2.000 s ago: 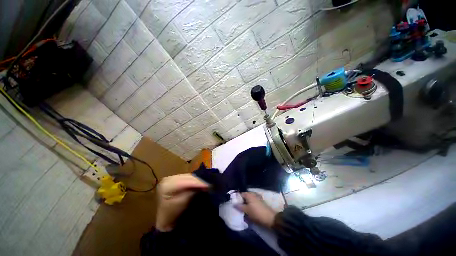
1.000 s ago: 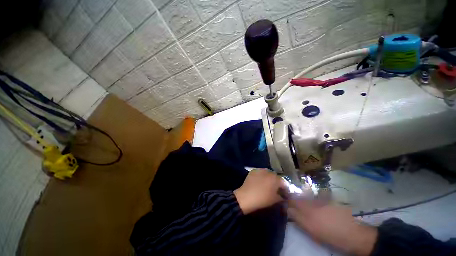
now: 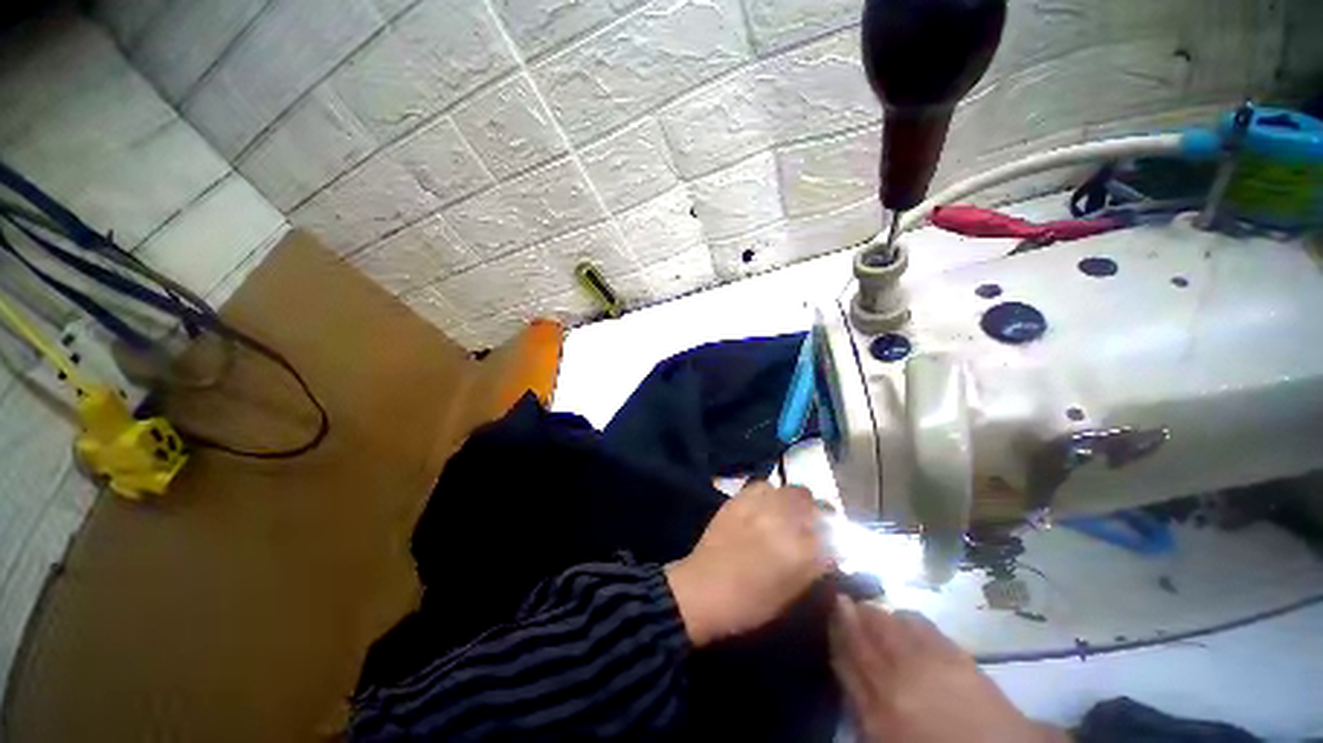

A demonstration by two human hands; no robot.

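Note:
Dark cloth (image 3: 566,508) lies bunched left of the off-white sewing machine (image 3: 1132,363), with more of it spread behind and under my left wrist. My left hand (image 3: 755,559) has its fingers closed on the cloth's edge, just left of the brightly lit needle area (image 3: 885,559). My right hand (image 3: 921,675) lies with fingers extended at the cloth's right edge, in front of the needle area; whether it grips the cloth is unclear. Glare and the machine head hide the needle and presser foot.
A dark-handled screwdriver (image 3: 921,87) stands upright on the machine head. Light blue snips (image 3: 798,392) are at its left side. A red tool (image 3: 1016,225) and a blue-green container (image 3: 1277,167) are behind the arm. A brown board (image 3: 247,537) and yellow plug (image 3: 131,447) are left.
Over two seconds, both hands moved with the cloth up to the needle area. The view has come closer to the machine head. The white patch is no longer visible.

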